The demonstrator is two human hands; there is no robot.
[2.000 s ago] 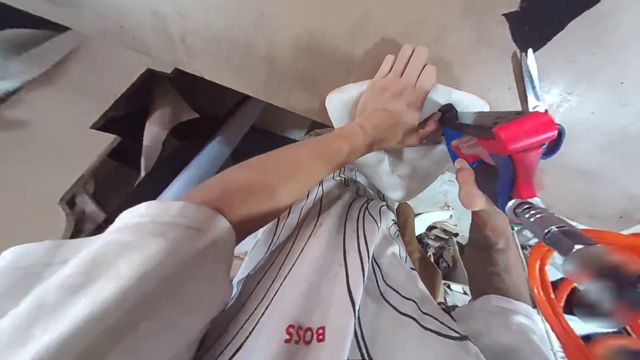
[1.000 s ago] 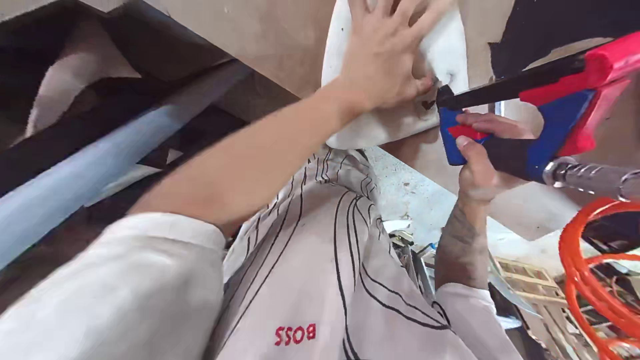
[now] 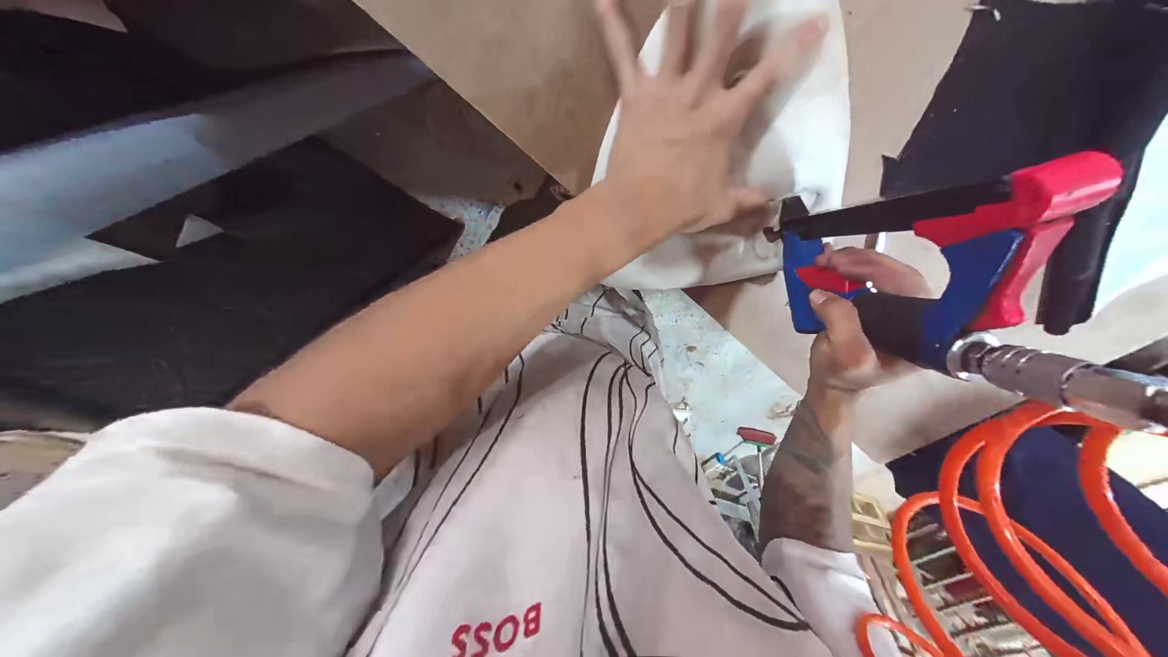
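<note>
My left hand [image 3: 684, 137] lies with spread, slightly blurred fingers over a white padded, fabric-covered piece [image 3: 803, 109]; its thumb is near the piece's lower right edge. A blue and red pneumatic staple gun [image 3: 972, 265] is in my right hand [image 3: 853, 328], whose fingers wrap its black grip. The gun's dark nose points left, at the padded piece's edge close to my left thumb. Whether the nose touches the fabric cannot be told. A metal air fitting [image 3: 1058, 374] joins the gun's handle end.
A coiled orange air hose [image 3: 995, 484] hangs at the lower right. Brown board or sheet material [image 3: 511, 64] lies behind the padded piece. Black fabric [image 3: 967, 100] is at the upper right, with more dark material [image 3: 228, 319] and a pale roll or tube [image 3: 210, 155] at the left.
The fingers of my left hand have spread on the padded piece. My right hand still holds the staple gun near its edge. The view has shifted greatly.
</note>
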